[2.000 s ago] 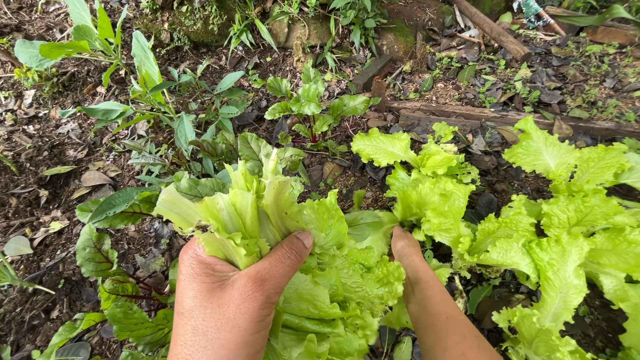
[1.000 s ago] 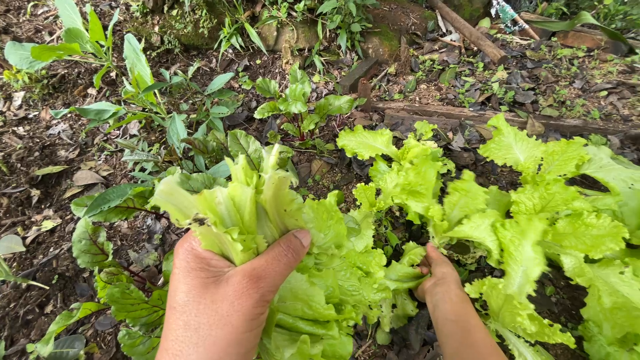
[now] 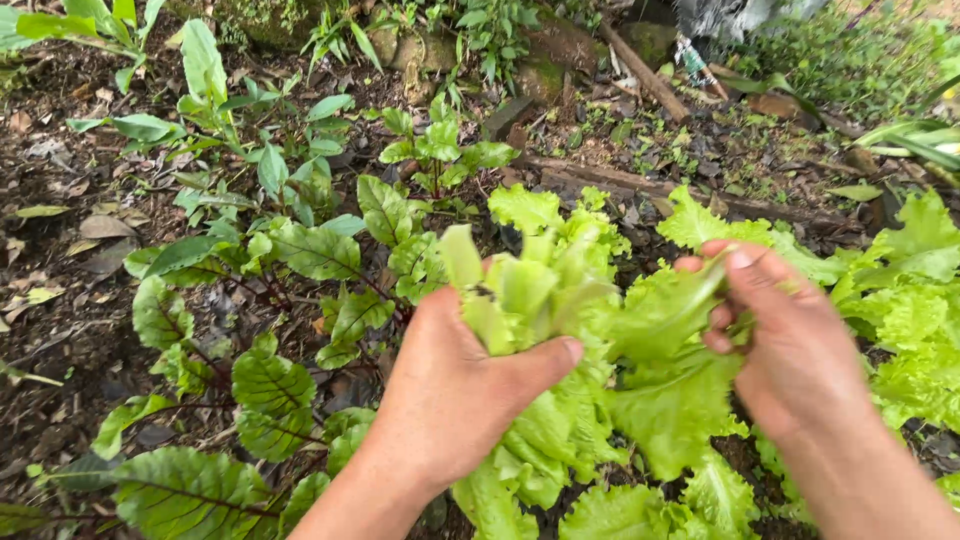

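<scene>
In the head view my left hand (image 3: 465,382) is closed around a bunch of light green lettuce leaves (image 3: 517,292), with the pale stem ends up and the frilly blades hanging below the fist. A small dark speck lies on one stem. My right hand (image 3: 787,337) pinches a loose lettuce leaf (image 3: 667,360) between thumb and fingers, just right of the bunch; its blade hangs down to the left. Growing lettuce plants (image 3: 900,322) stand behind and right of my right hand, and another lettuce (image 3: 532,210) grows beyond the bunch.
Beet plants (image 3: 274,382) with red stems grow at the left. A young beet plant (image 3: 439,150) stands farther back. A wooden plank (image 3: 675,187) edges the bed, with a stick (image 3: 645,75) behind it. Dark soil (image 3: 67,375) with dry leaves lies at far left.
My right hand has risen from among the growing lettuce and now holds a leaf close beside the bunch. My left hand keeps its hold on the bunch. The view has shifted.
</scene>
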